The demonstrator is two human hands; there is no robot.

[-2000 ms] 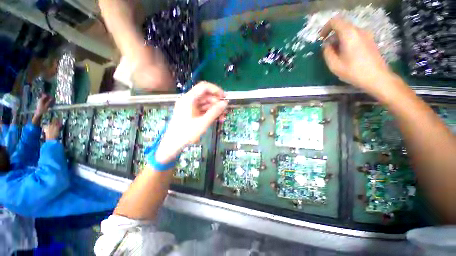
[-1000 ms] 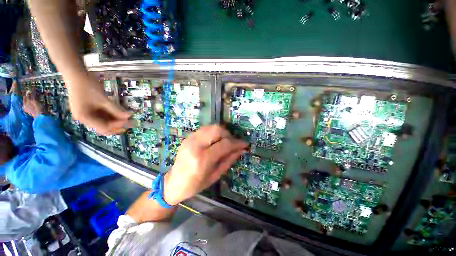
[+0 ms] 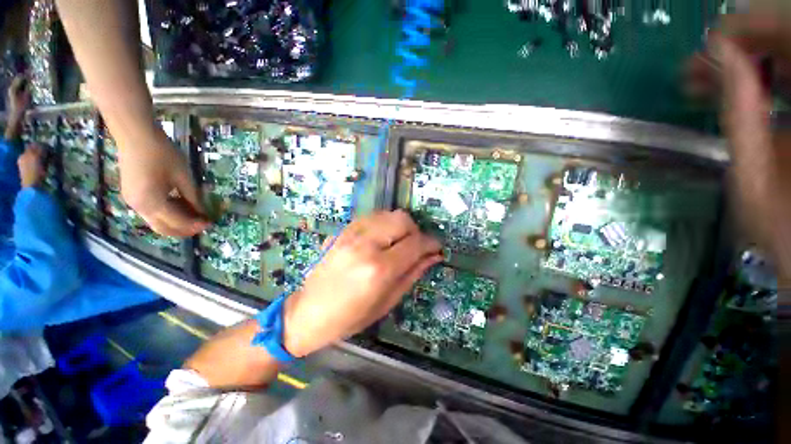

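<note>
A board carrier (image 3: 512, 286) in front of me holds several green circuit boards (image 3: 460, 195). My left hand (image 3: 364, 269), with a blue wrist strap (image 3: 271, 329), is over the carrier's left edge. Its thumb and fingertips are pinched together between the upper and lower left boards; whether a part is between them cannot be told. My right hand (image 3: 737, 78) is blurred at the upper right, over the far edge of the green bench mat (image 3: 486, 82); its grip cannot be told.
Another person's bare hand (image 3: 165, 195) reaches over the carrier to the left. Blue sleeves (image 3: 43, 251) show at the far left. A dark tray of shiny black components (image 3: 238, 43) and loose black-and-silver components (image 3: 577, 22) lie beyond the pale rail (image 3: 347, 104). A coiled blue cord (image 3: 418, 39) hangs above.
My right hand has come into view at the upper right; a second ago only a sliver of arm showed. My left hand stays pinched over the same boards. The other person's hand has shifted slightly left.
</note>
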